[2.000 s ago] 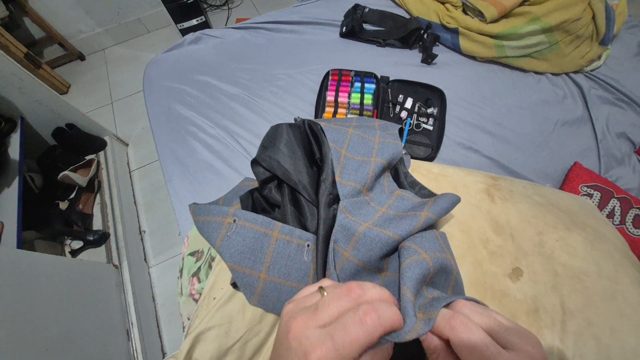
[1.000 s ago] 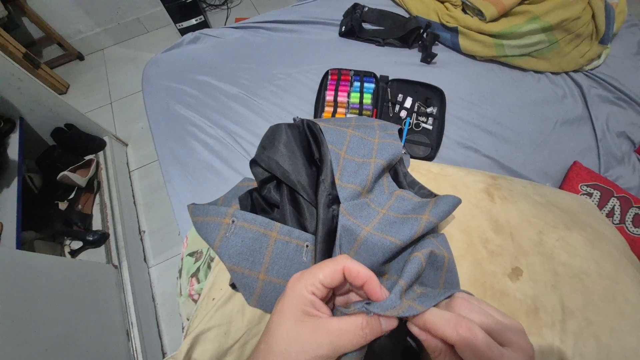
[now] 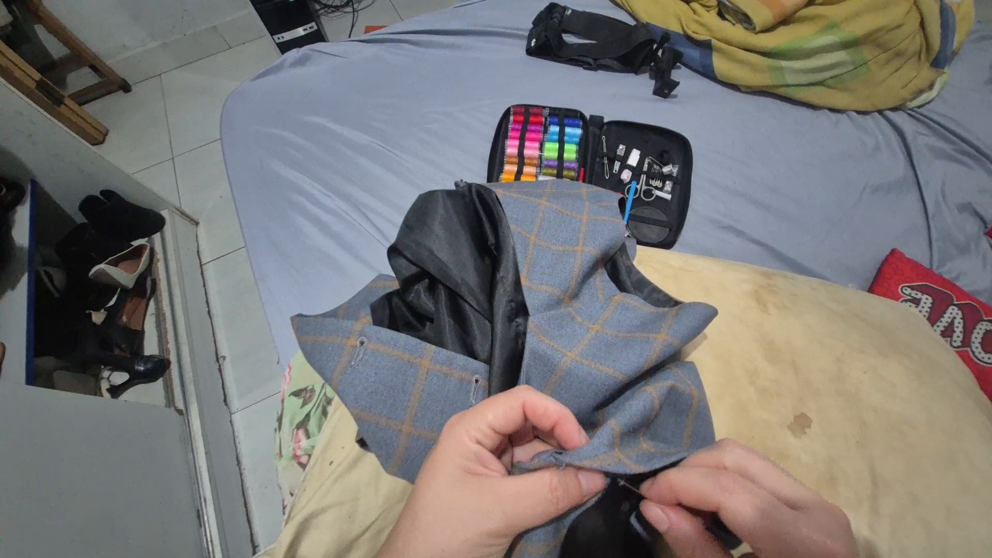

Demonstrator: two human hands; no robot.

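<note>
A blue-grey checked garment (image 3: 573, 310) with black lining (image 3: 457, 263) and buttonholes lies over a cream cushion. My left hand (image 3: 504, 473) pinches a folded edge of its cloth between thumb and fingers. Close by on the right, my right hand (image 3: 736, 496) holds a thin sewing needle (image 3: 632, 487) between thumb and forefinger, its tip at the cloth edge. Past the garment lies an open sewing kit (image 3: 678, 155) with colourful thread spools (image 3: 525, 143) on its left side and small scissors (image 3: 642, 188) on its right.
The cream cushion (image 3: 837, 372) bears a brown stain. On the grey-blue bed sheet (image 3: 349, 132) lie a black strap (image 3: 597, 39), a yellow blanket (image 3: 845, 62) and a red cloth item (image 3: 938, 310) with lettering. Shoes (image 3: 124, 263) fill a shelf at the left.
The left hand has turned from lying over the cloth edge to pinching it with the fingers raised. The needle now shows in the right hand.
</note>
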